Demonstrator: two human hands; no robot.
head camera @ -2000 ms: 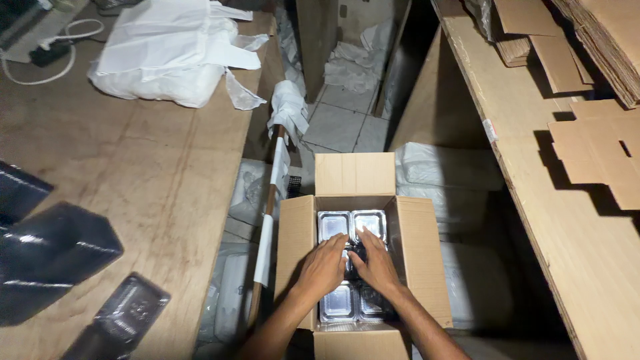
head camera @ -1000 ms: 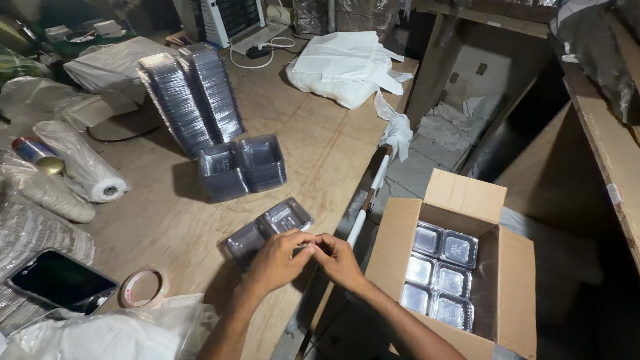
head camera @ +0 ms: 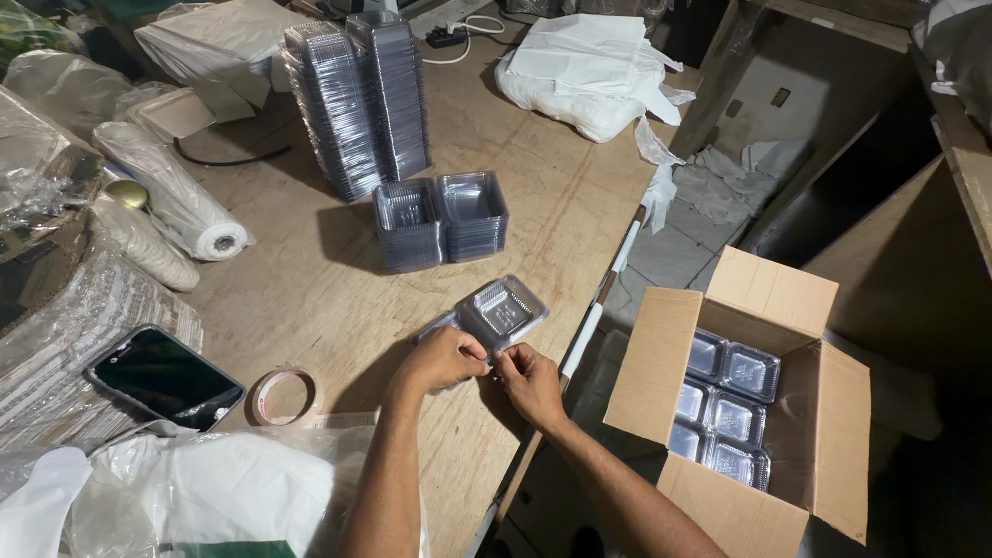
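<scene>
My left hand [head camera: 446, 358] and my right hand [head camera: 529, 380] meet at the near edge of a small stack of clear plastic clamshell containers [head camera: 505, 308], on the wooden table near its right edge. The fingertips of both hands are pinched together at that edge; whether they grip the plastic cannot be told. Behind them stands a taller double stack of the same containers [head camera: 473, 217], and farther back a much taller double stack [head camera: 395, 101]. To the right, below table height, an open cardboard box [head camera: 841, 434] holds several clear containers in rows.
On the left lie a smartphone [head camera: 167, 378], a roll of tape [head camera: 287, 397], a wrapped plastic roll [head camera: 174, 194] and plastic-covered bundles [head camera: 46, 341]. A white plastic bag bundle [head camera: 581, 70] sits at the table's far edge, near a power cable [head camera: 457, 35]. White plastic [head camera: 217, 488] covers the near left.
Two seconds ago both hands were inside the cardboard box; since then they have moved to the small container stack on the table. The view has swung left.
</scene>
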